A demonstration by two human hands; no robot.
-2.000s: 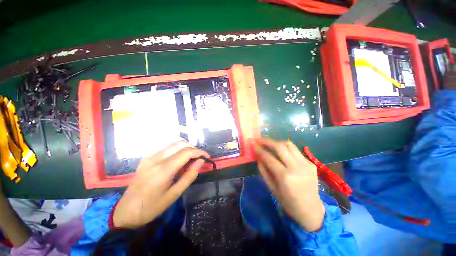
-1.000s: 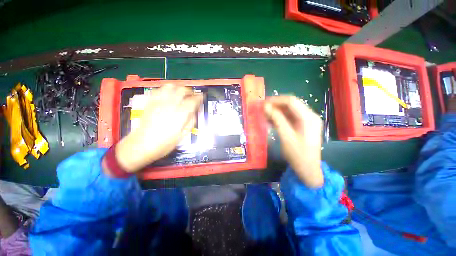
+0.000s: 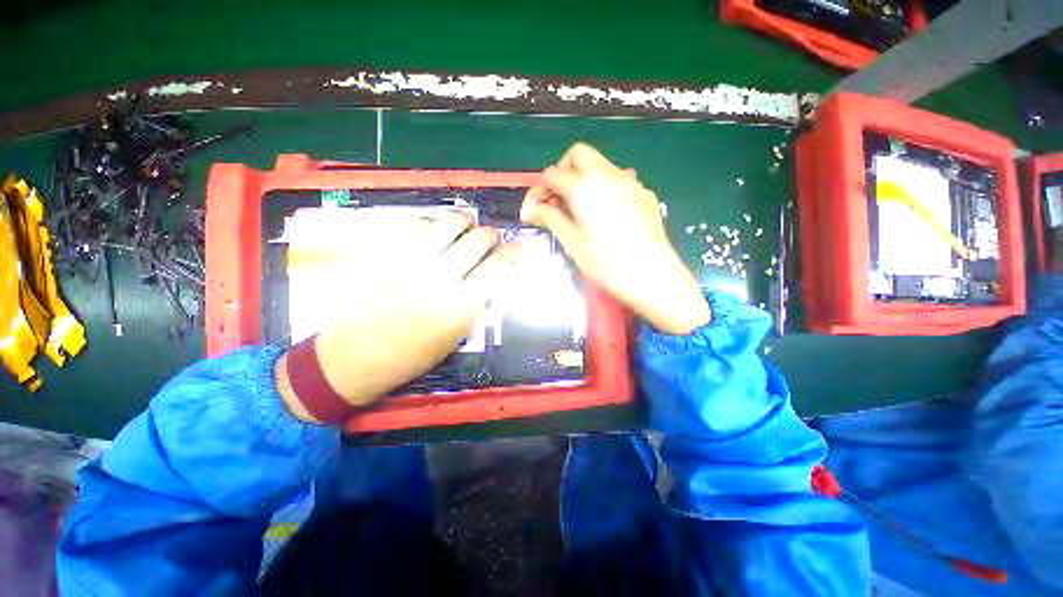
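An open tablet unit (image 3: pixel 542 362) lies in a red foam tray (image 3: pixel 237 262) in front of me, its white battery and inner board glaring. My left hand (image 3: pixel 408 292) lies over the middle of the tablet, fingers bent toward the upper right; a dark red band is on the wrist. My right hand (image 3: pixel 606 227) is over the tray's upper right corner, thumb and fingers pinched together at the tablet's top edge. A thin dark lead seems to run near the fingertips of both hands. What either hand holds is too blurred and covered to tell.
A tangled pile of black wired parts (image 3: pixel 117 210) and orange-yellow flex cables (image 3: pixel 35 280) lie at left. Cream-white scraps (image 3: pixel 725 247) lie right of the tray. Another tablet tray (image 3: pixel 830 222) stands further right. A worn brown rail (image 3: pixel 280 93) runs behind. A person's blue sleeve (image 3: pixel 1020 362) is at right.
My right hand has moved from the tray's right side up and left to the tablet's top edge. My left hand has shifted slightly right and down from the battery's top. The view has shifted slightly.
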